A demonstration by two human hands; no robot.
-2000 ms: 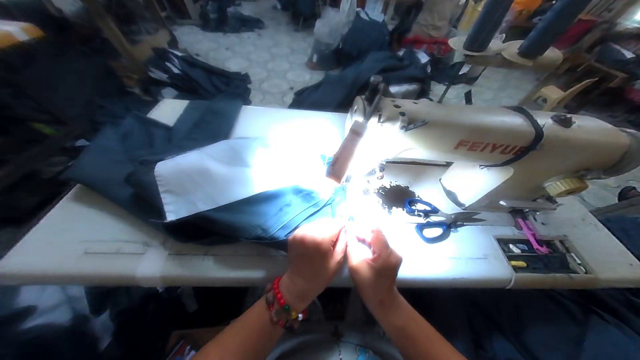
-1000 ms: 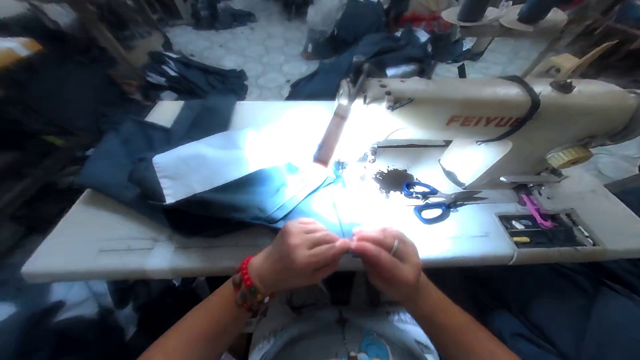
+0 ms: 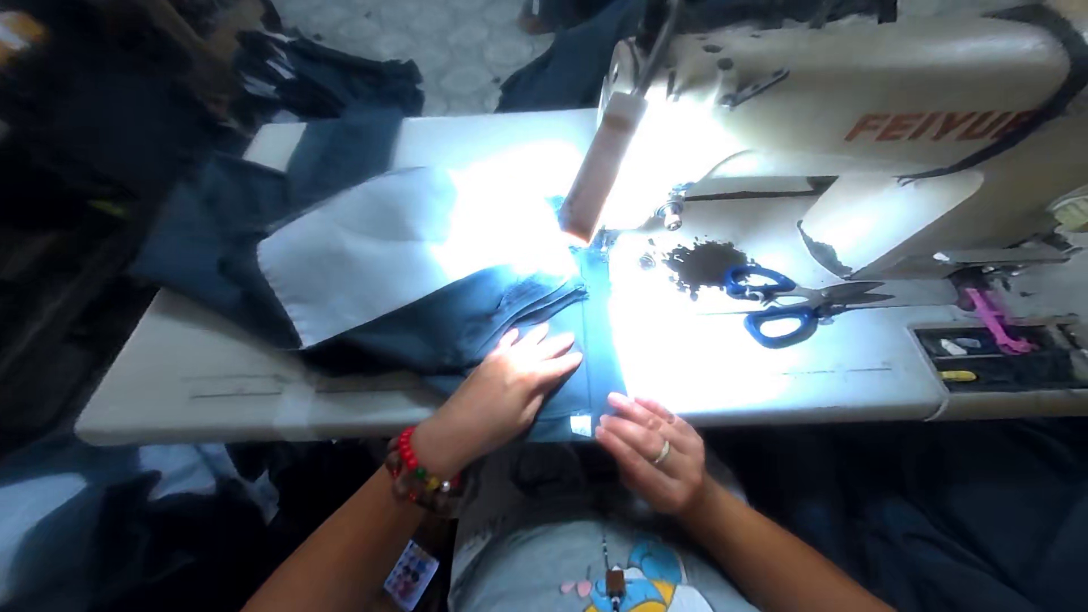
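Observation:
Dark blue fabric (image 3: 408, 327) with a white pocket-like piece (image 3: 357, 255) lies across the sewing machine table, its right strip running up to the needle area of the Feiyue sewing machine (image 3: 816, 93). My left hand (image 3: 510, 382) rests flat on the fabric, fingers spread, beside a folded edge. Near the front edge, my right hand (image 3: 654, 446) touches the strip's right edge with its fingertips, close to a small white tag (image 3: 580, 425). Glare hides much of the needle area. Blue-handled scissors (image 3: 786, 314) lie to the right of the fabric.
A dark patch (image 3: 710, 263) marks the machine bed beside the scissors. At the right, a recessed tray (image 3: 977, 382) holds small items, with a pink tool (image 3: 994, 319) at it. More dark cloth (image 3: 331, 81) lies behind the table at the left.
My hands were together at the fabric's front edge; now they are apart, the left flat on the fabric and the right at its edge. The view has moved closer to the table.

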